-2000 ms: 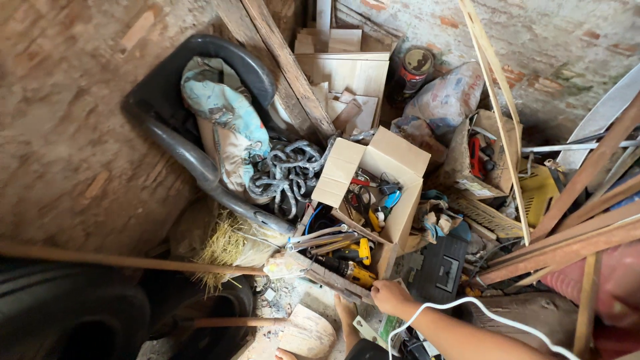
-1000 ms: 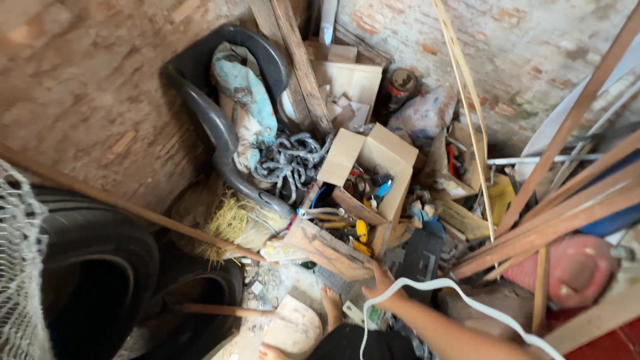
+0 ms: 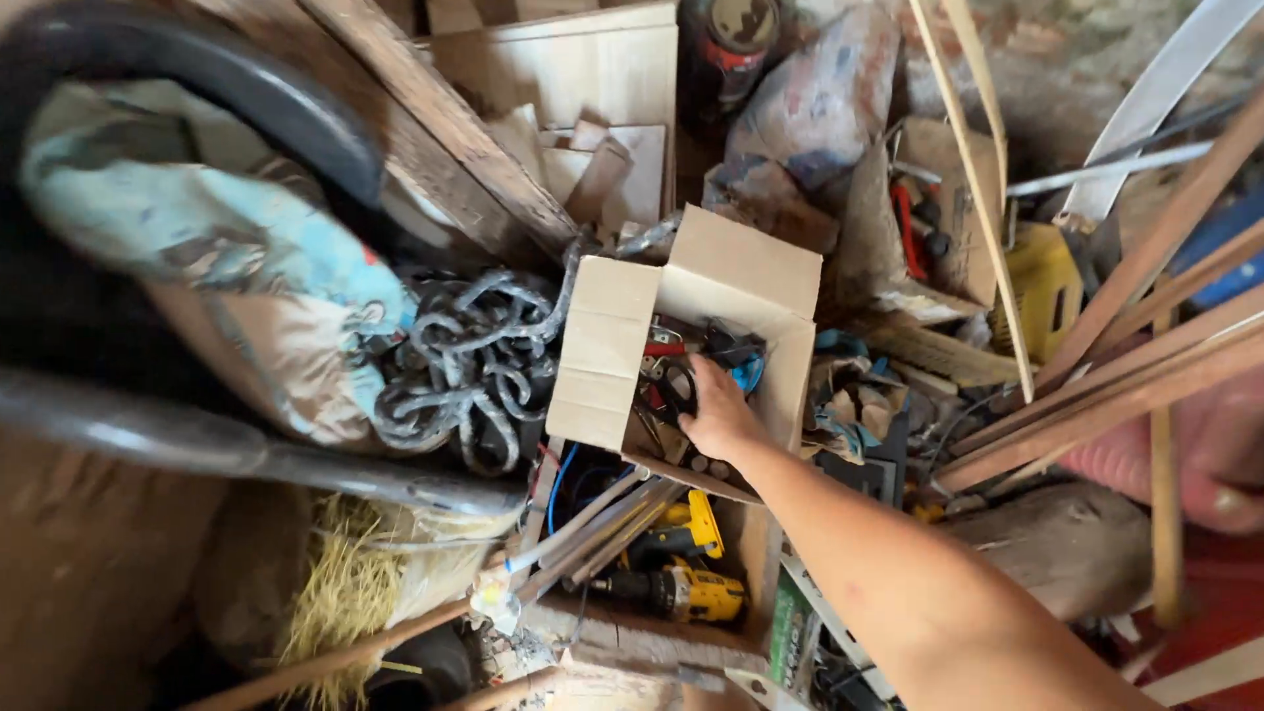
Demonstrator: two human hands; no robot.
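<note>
My right hand (image 3: 719, 407) reaches into an open cardboard box (image 3: 602, 355), its fingers at the dark handles of a tool among mixed hand tools. Whether it grips one cannot be told. Red-handled and blue items (image 3: 750, 371) lie around the fingers. Below the cardboard box, a wooden crate (image 3: 652, 642) holds a yellow and black cordless drill (image 3: 691, 591), another yellow and black tool (image 3: 696, 528) and several thin rods (image 3: 602, 523). My left hand is not in view.
A coiled grey chain (image 3: 464, 365) lies left of the box, beside a black plastic frame (image 3: 178, 434) and a blue-and-white sack (image 3: 227, 237). Wooden boards (image 3: 434, 118) lean behind. Long wooden strips (image 3: 1116, 385) slant in at the right. Dry straw (image 3: 346, 592) sits lower left.
My right hand has moved from the front edge of the wooden crate into the cardboard box. The view has come much closer. The white cord across the arm has left the view.
</note>
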